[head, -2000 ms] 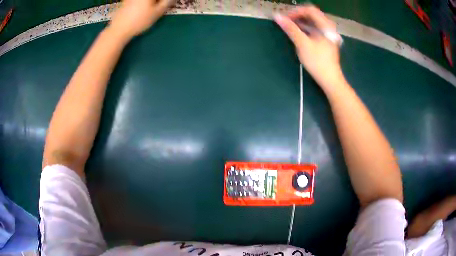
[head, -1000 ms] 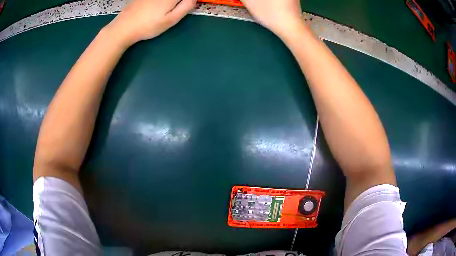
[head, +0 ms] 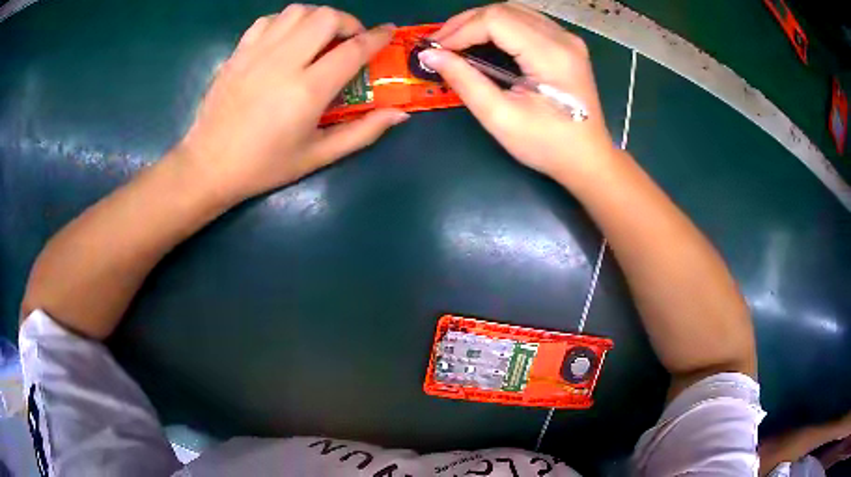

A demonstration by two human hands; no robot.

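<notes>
My left hand (head: 280, 98) grips an orange-red housing (head: 397, 93) at the top centre, covering its left end. Part of a green circuit board (head: 355, 88) shows beside my fingers. My right hand (head: 532, 84) holds a slim dark tool (head: 492, 68) like a pen, with a pale wrapping at its rear end. Its front end is over the round black speaker (head: 425, 61), partly hidden by my fingertips; whether the tip touches cannot be seen. A thin yellowish wire runs between speaker and board.
A second open orange-red housing (head: 481, 398) lies on the dark green surface (head: 373, 270) near my body. A pale metal edge strip (head: 690, 76) curves across the upper right. More orange-red units (head: 789, 28) lie beyond it. Part of another person's arm (head: 821, 436) shows at lower right.
Both hands have come down from the top edge, bringing the gripped housing fully onto the green surface. The tool in my right hand is visible again, now over the speaker.
</notes>
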